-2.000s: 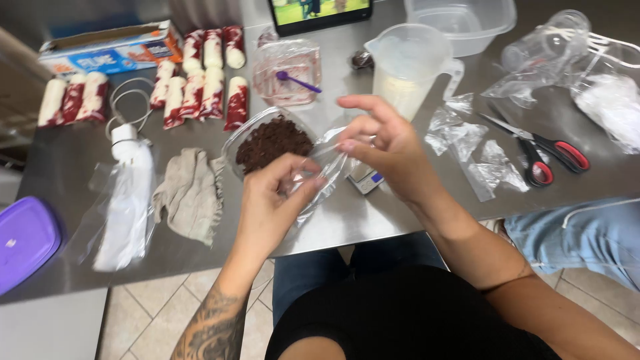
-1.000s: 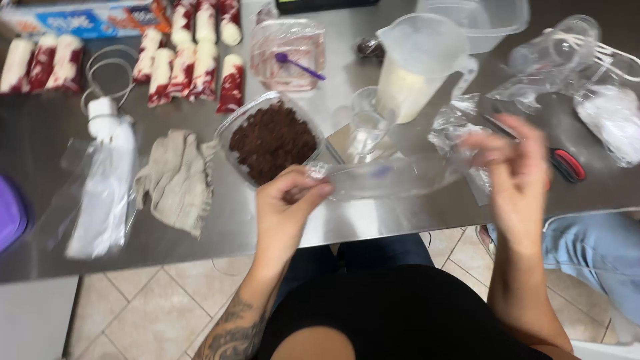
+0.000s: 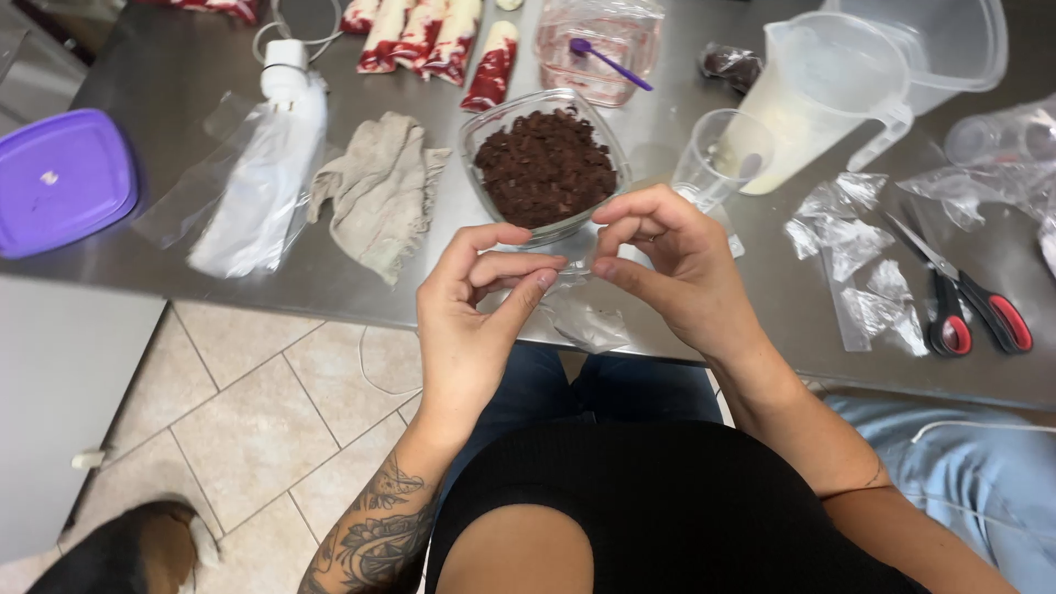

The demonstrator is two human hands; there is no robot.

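My left hand [image 3: 487,301] and my right hand [image 3: 660,260] pinch a clear plastic bag [image 3: 584,318] by its upper edge, between thumbs and fingers; the bag hangs over the counter's front edge. Just beyond my fingertips stands a clear square container [image 3: 542,235] of dark brown crumbs [image 3: 546,165]. Right of it are a clear plastic cup [image 3: 724,153] and a translucent measuring jug [image 3: 825,82] holding a pale substance. Behind lies a purple spoon [image 3: 610,64] on a smeared clear container [image 3: 598,25]. Red-and-white filled plastic tubes [image 3: 492,66] lie at the back.
A greyish cloth [image 3: 379,194], a white appliance in plastic [image 3: 260,177] and a purple lid [image 3: 66,181] lie left. Scissors [image 3: 961,289] and crumpled plastic pieces [image 3: 850,231] lie right. A person's denim-clad leg [image 3: 949,470] is at lower right; an animal [image 3: 136,549] stands on the floor, lower left.
My hands were apart with the clear bag stretched between them one second ago; now they are close together at its edge. The view has shifted.
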